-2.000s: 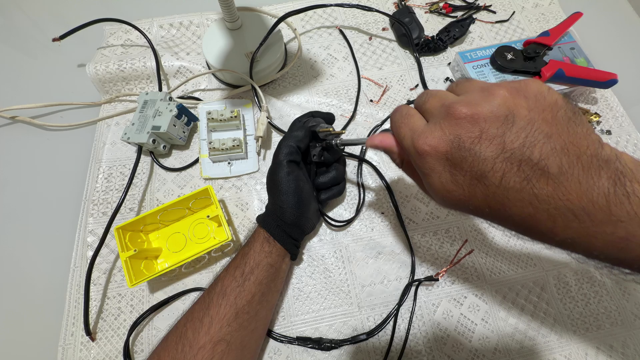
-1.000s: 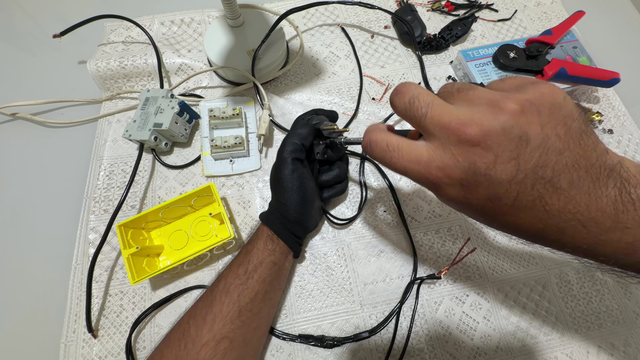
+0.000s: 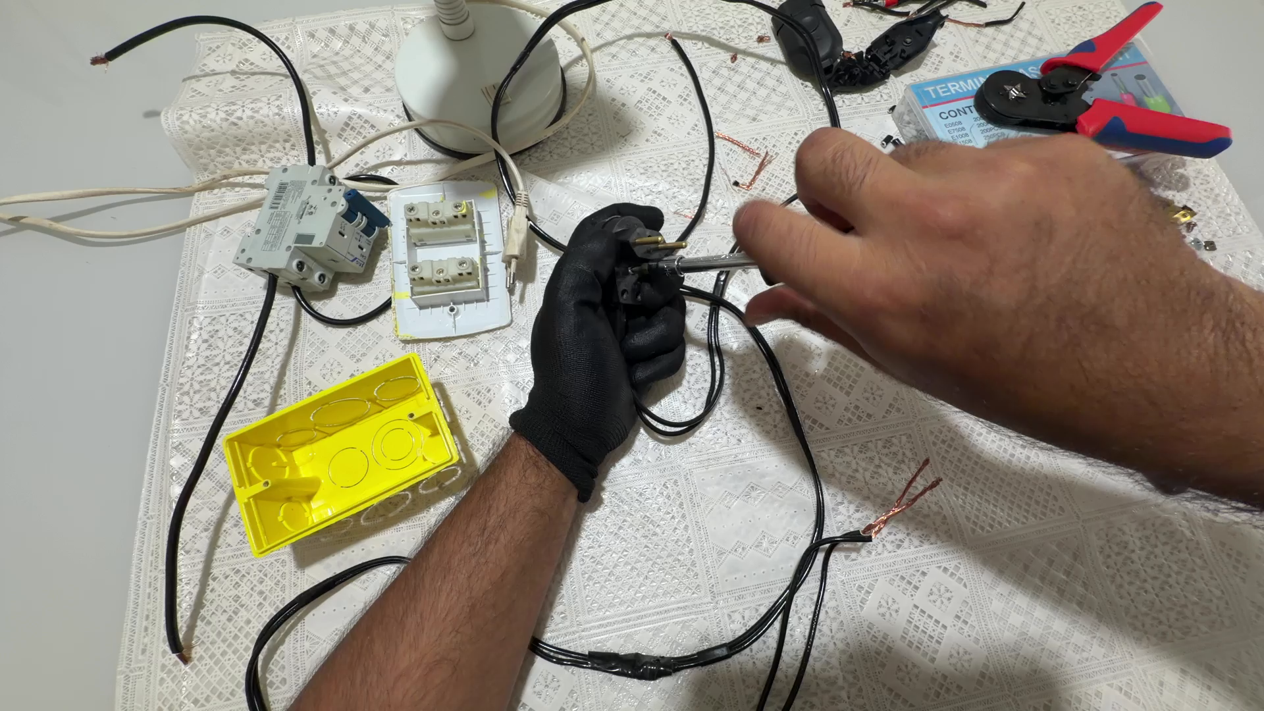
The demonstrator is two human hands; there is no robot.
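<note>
My left hand (image 3: 602, 336), in a black glove, is closed around a black electrical plug (image 3: 632, 276) whose brass pins point right. A screwdriver's metal shaft (image 3: 716, 263) reaches the plug from the right, its tip at the plug's face. Bare and bent over the screwdriver, my right hand (image 3: 889, 237) hides the handle. A black cable (image 3: 765, 346) runs by the plug and loops down the cloth to stripped copper strands (image 3: 901, 504).
Left of my hands lie a circuit breaker (image 3: 308, 227), a white socket plate (image 3: 451, 259) and a yellow wall box (image 3: 346, 454). A white lamp base (image 3: 479, 79) stands behind. A red and blue crimping tool (image 3: 1071, 94) rests on a terminal box (image 3: 948, 104) at the upper right.
My right hand's fingers have shifted and changed their pose around the screwdriver. My left hand still holds the plug in about the same place.
</note>
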